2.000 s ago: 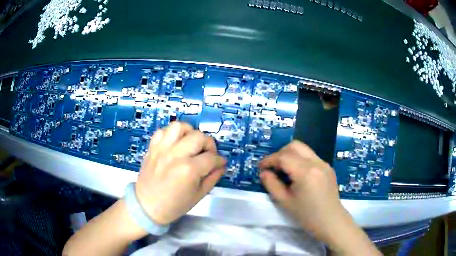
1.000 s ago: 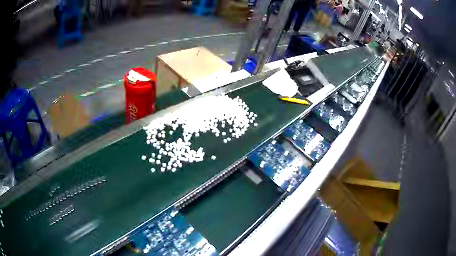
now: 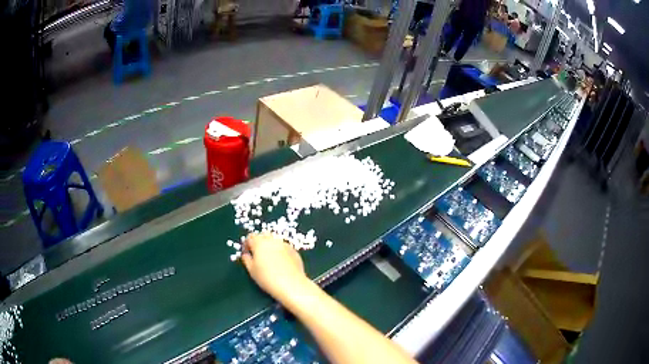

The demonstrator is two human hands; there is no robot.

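My right hand (image 3: 272, 261) is bare and reaches over the green worktop. Its fingertips point down at the near-left edge of the pile of white connectors (image 3: 320, 180); whether they pinch a piece cannot be seen. Only a small piece of skin, seemingly my left hand (image 3: 60, 361), shows at the bottom left edge, cut off by the picture. A blue circuit board (image 3: 265, 343) lies on the rail below my right forearm, partly cut off. Another board (image 3: 428, 250) lies further right, beyond a dark gap.
Grey-silver components (image 3: 117, 292) lie in rows on the green worktop (image 3: 192, 245). A red can (image 3: 228, 158) stands at the far edge. A yellow-handled tool (image 3: 450, 161) lies by white paper (image 3: 430, 136). More boards line the rail. Blue stools and a distant person are beyond.
The view has swung from the boards to the right-hand pile. My right hand has left the boards and come to the pile's edge. My left hand has almost left the picture.
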